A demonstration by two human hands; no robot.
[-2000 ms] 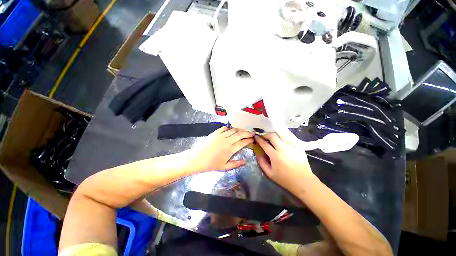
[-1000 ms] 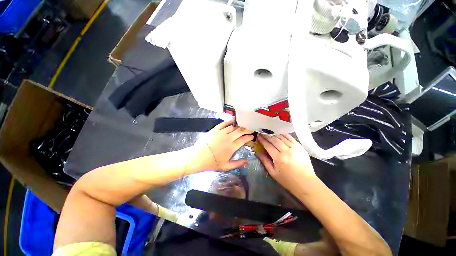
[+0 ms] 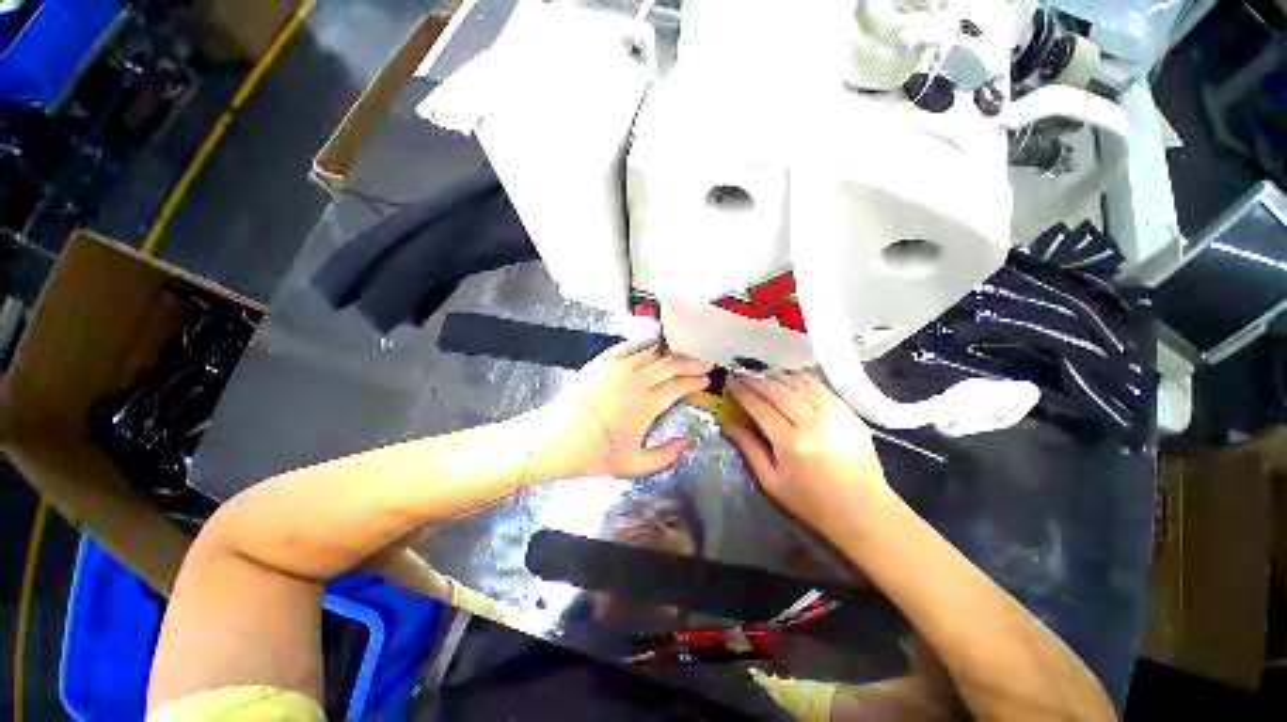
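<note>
The white sewing machine head stands over both hands. A black strap runs from the left to my left hand, whose fingertips lie on its right end below the head. My right hand has its fingertips at a small dark piece beside the yellow-orange sewing clamp. The fingertips of both hands nearly meet there. The head and fingers partly hide the work, and I cannot tell how firmly the right fingers hold it. Another black strap lies near the front edge, with red snips beside it.
Black straps are piled at the left of the dark table. Dark pieces with pale lines are heaped at right, behind a curved white arm. A cardboard box and blue bin stand at left; a screen at right.
The view has shifted slightly, so the machine head sits differently in the picture. Both hands stay at the clamp with nearly the same pose, and the straps lie as before.
</note>
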